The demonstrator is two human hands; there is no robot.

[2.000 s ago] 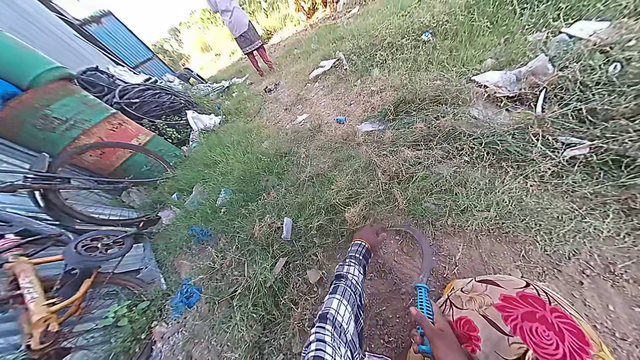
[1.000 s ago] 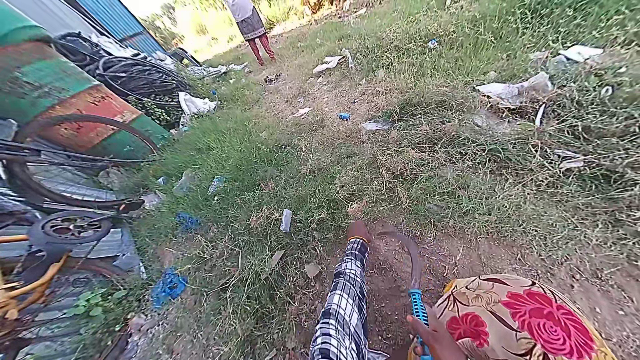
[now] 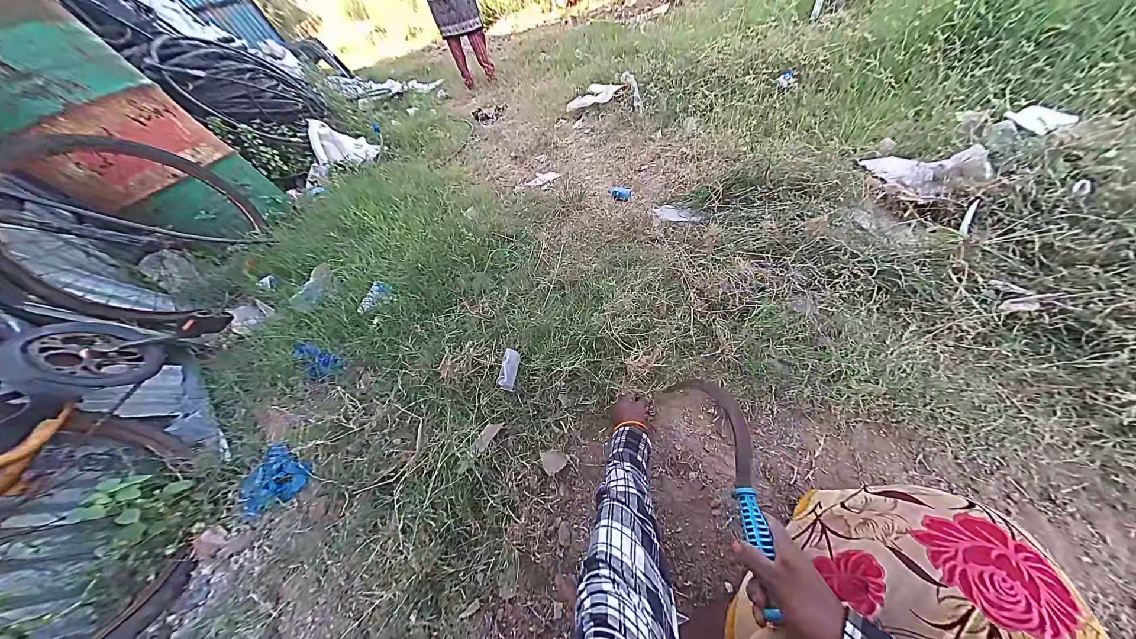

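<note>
My right hand (image 3: 794,577) is closed round the blue ribbed handle of a sickle (image 3: 738,435) at the lower right. The curved blade rises from the handle and bends left, its tip close to my left hand (image 3: 631,410). That hand, with an orange band at the wrist and a checked sleeve, is at the edge of the grass (image 3: 568,333); its fingers are partly hidden, and it seems to hold grass stems, though this is not clear. Bare soil lies under the blade. A floral cloth (image 3: 923,559) covers my knee beside the right hand.
A bicycle wheel (image 3: 213,182), a striped metal drum (image 3: 115,115) and coiled black hoses (image 3: 222,84) stand at the left. Blue plastic scraps (image 3: 275,479) and a white plastic sheet (image 3: 932,173) lie in the grass. A person (image 3: 466,40) stands on the path at the top.
The sickle blade has swung left, and its tip is now beside my left hand. The view has shifted slightly.
</note>
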